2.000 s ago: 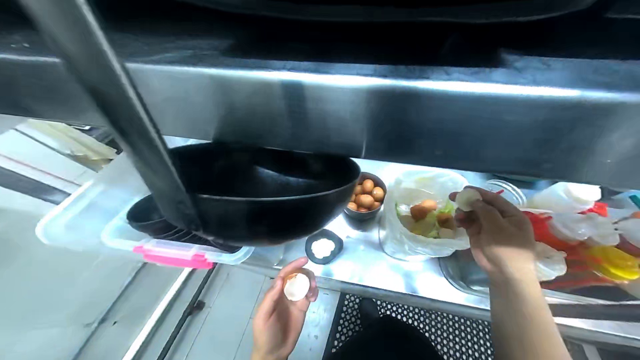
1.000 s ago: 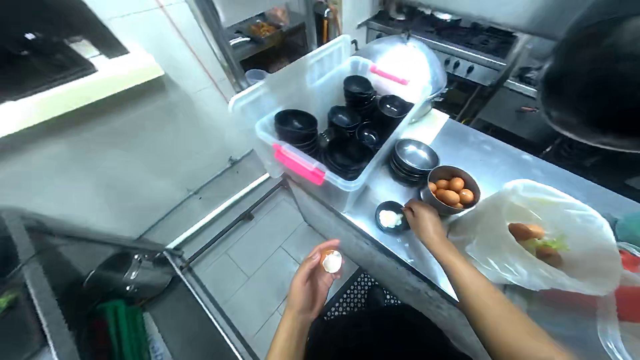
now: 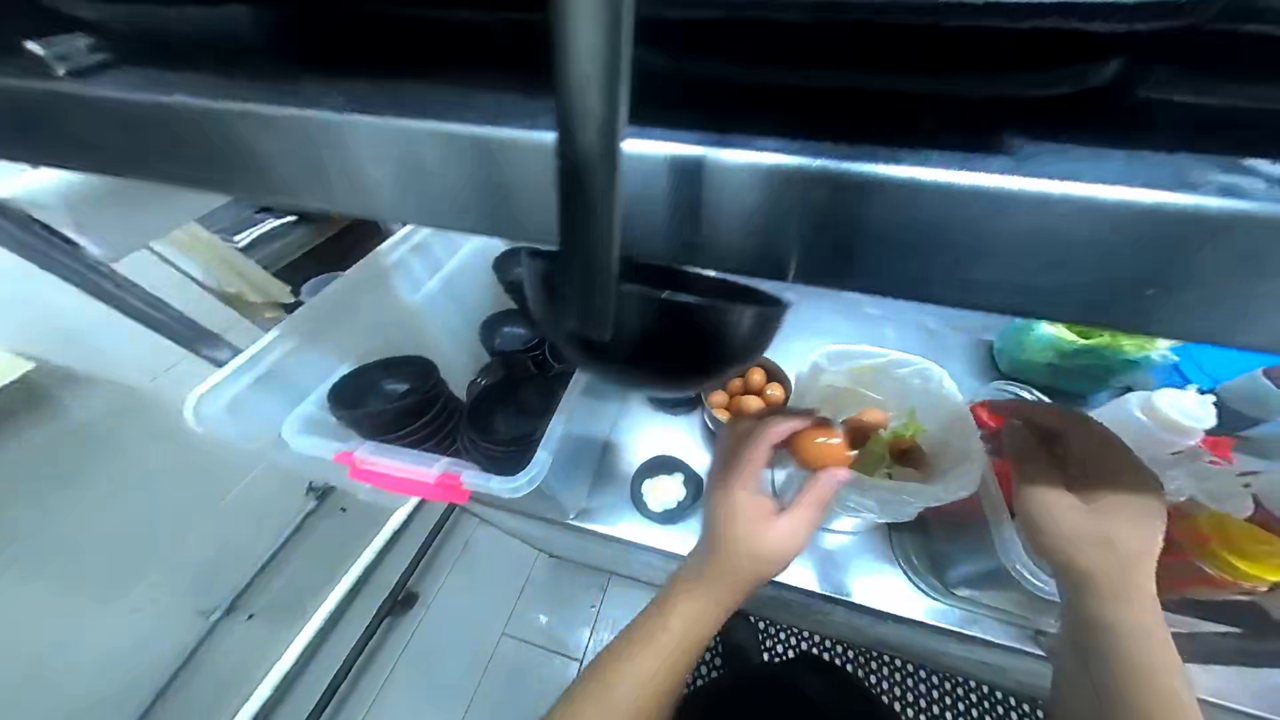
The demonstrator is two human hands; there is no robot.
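My left hand [image 3: 760,490] holds a brown egg or egg shell [image 3: 821,446] between thumb and fingers, at the left edge of a bowl lined with a clear plastic bag [image 3: 950,480]. Brown shells and green leaf scraps [image 3: 876,462] lie in the bag. My right hand [image 3: 1085,490] is to the right of the bag, its fingers blurred and partly hidden; whether it holds anything cannot be told. A metal bowl of brown eggs [image 3: 752,392] stands behind my left hand. Left of that hand, a small black dish [image 3: 666,490] contains something white.
A clear plastic bin [image 3: 300,420] with a pink latch holds stacked black bowls [image 3: 393,400]. A steel shelf edge [image 3: 900,215] and a post [image 3: 592,160] cross the view above the counter, near a large black bowl [image 3: 665,330]. Squeeze bottles [image 3: 1160,420] and a glass container [image 3: 960,560] stand at right.
The view has swung around strongly. My left hand has moved from in front of the counter to the bag's left edge. My right hand has left the small black dish and is right of the bag.
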